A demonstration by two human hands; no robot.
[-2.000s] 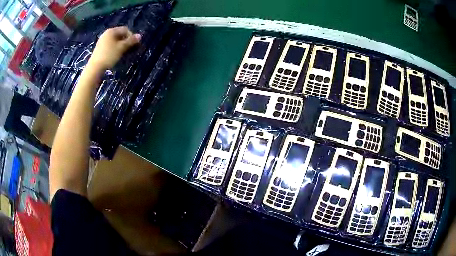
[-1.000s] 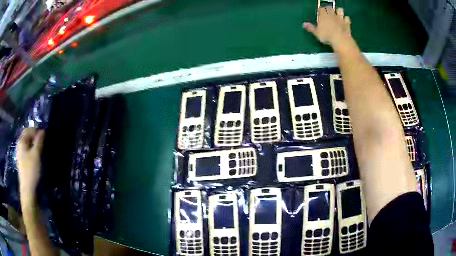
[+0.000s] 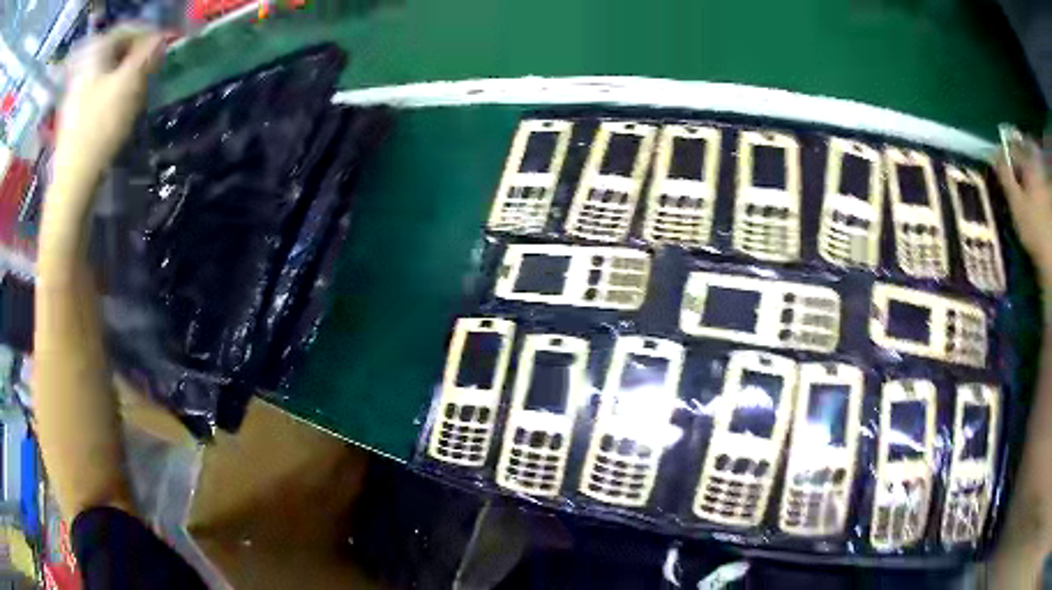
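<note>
A black blister tray [image 3: 663, 277] lies on the green surface, with cream phone front covers [image 3: 767, 196] in its upright and sideways pockets. Glare lies on some lower covers. The stack of empty trays [image 3: 231, 219] is at the left, crinkled and shiny. My left hand [image 3: 115, 69] is blurred at the stack's far left corner, fingers bent; whether it grips a tray edge cannot be told. My right hand [image 3: 1027, 190] is at the right picture edge, partly cut off, beside the tray's upper right corner. A thin pale piece, seemingly a front cover [image 3: 1006, 141], shows at its fingers.
A white strip [image 3: 646, 90] crosses the green surface [image 3: 392, 271] behind the tray. A brown box or panel [image 3: 277, 484] is below the bench's front edge. Small white pieces [image 3: 723, 575] show at the bottom. Red and blue items are at the far left.
The view has turned right. My right hand has come back from the loose cover beyond the strip to the tray's right side; that cover no longer lies there. My left hand has moved to the stack's far corner.
</note>
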